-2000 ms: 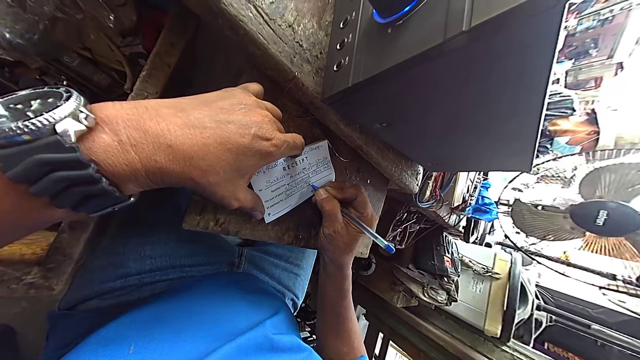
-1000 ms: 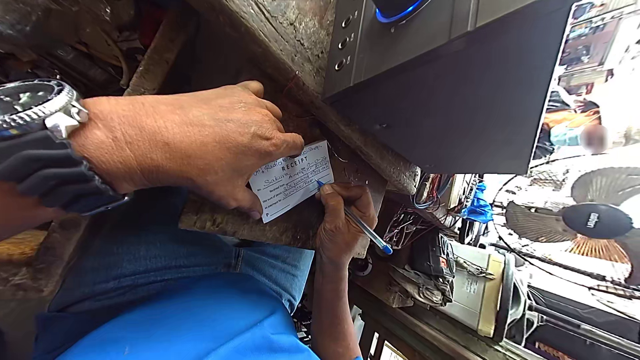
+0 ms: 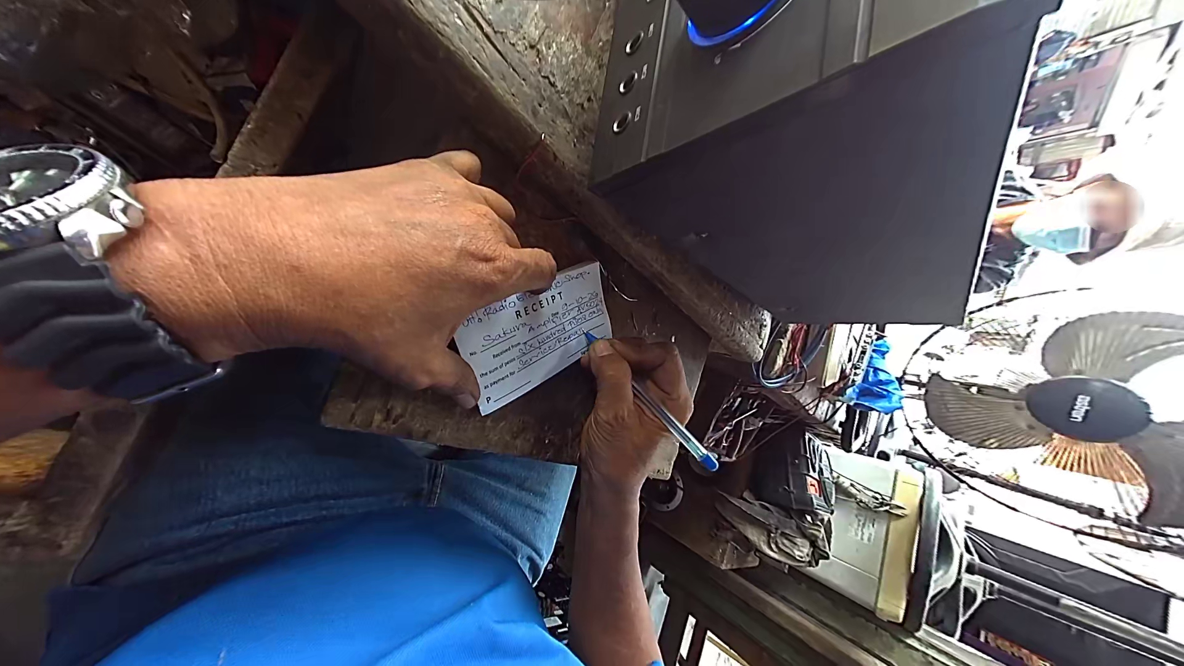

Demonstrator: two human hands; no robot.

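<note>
My left hand [image 3: 370, 264], with a black-strapped watch [image 3: 65, 199] at its wrist, lies over the left part of a small paper receipt [image 3: 546, 356]. Its thumb presses the lower left edge and a bent finger touches the upper edge. The receipt carries print and blue handwriting and rests on a worn wooden board [image 3: 444, 421]. At the paper's right side, my right hand [image 3: 634, 398] grips a clear ballpoint pen with a blue end [image 3: 680, 433]. The blue pen tip touches the paper at the end of a handwritten line.
A large dark metal-cased device [image 3: 814, 185] with round buttons and a blue-lit knob stands beyond a wooden edge [image 3: 684, 268]. Tangled wires [image 3: 740, 425], a beige-edged case [image 3: 869, 527] and a fan [image 3: 1087, 407] are to the right. A masked person [image 3: 1064, 222] is in the background.
My left hand stays on the receipt and my right hand keeps its pen at the paper, with only small shifts. The person in the background has moved slightly.
</note>
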